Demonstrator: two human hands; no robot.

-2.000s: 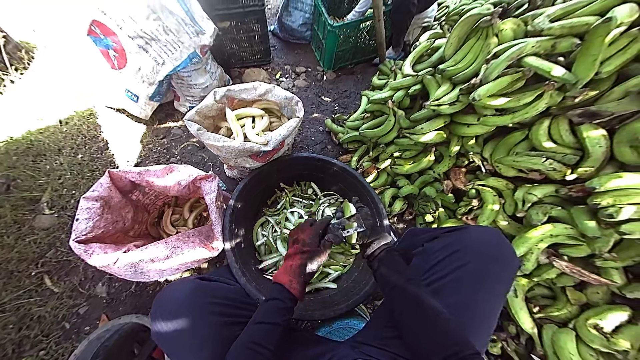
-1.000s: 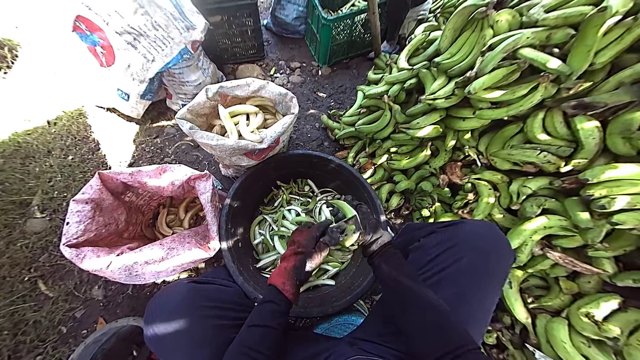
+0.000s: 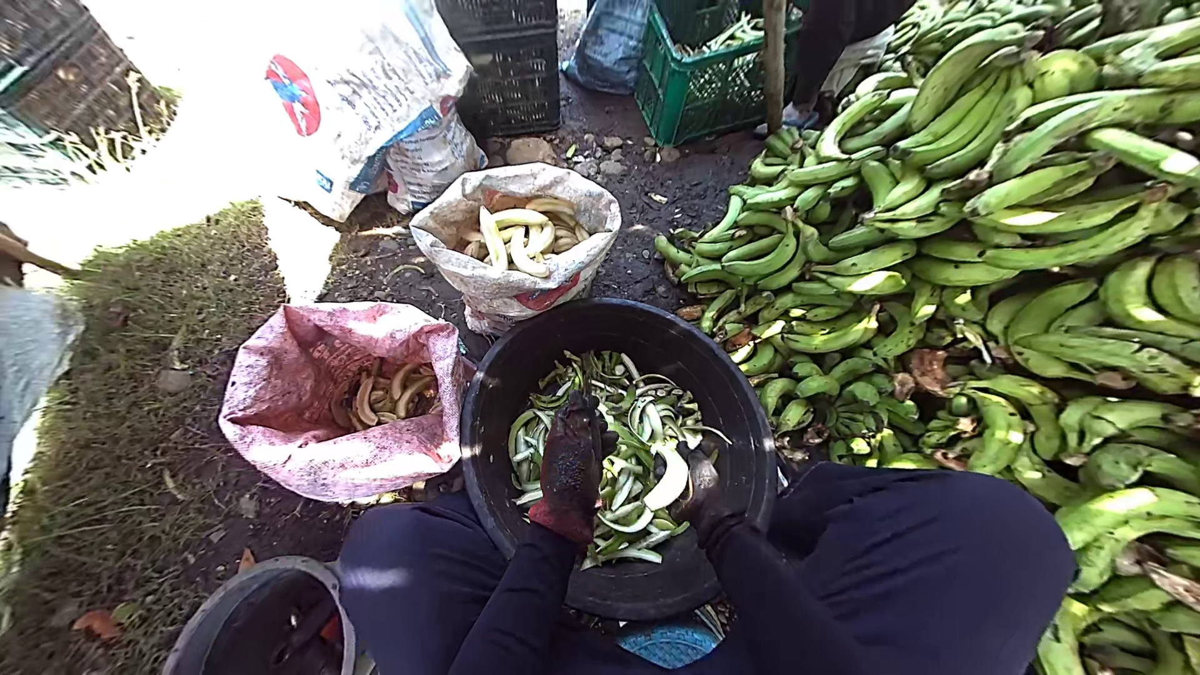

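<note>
A black tub (image 3: 619,591) sits between my legs, with green plantain peels (image 3: 562,375) in it. My left hand (image 3: 574,459), in a dark and reddish glove, is over the peels at the middle of the tub; what its fingers hold, if anything, cannot be told. My right hand (image 3: 705,487), also in a dark covering, is inside the tub's right side. A pale peeled plantain (image 3: 668,476) lies beside its fingers, and whether they grip it is unclear.
A white sack (image 3: 586,202) of peeled plantains stands beyond the tub, a pink sack (image 3: 281,441) with more at the left. Green plantains (image 3: 872,281) are heaped at the right. A grey bucket (image 3: 225,600) stands at lower left, a green crate (image 3: 694,94) behind. A person's leg (image 3: 820,56) shows there.
My hands were close together over the tub's right side; they are now apart, the left one farther left. The pale plantain now shows between them.
</note>
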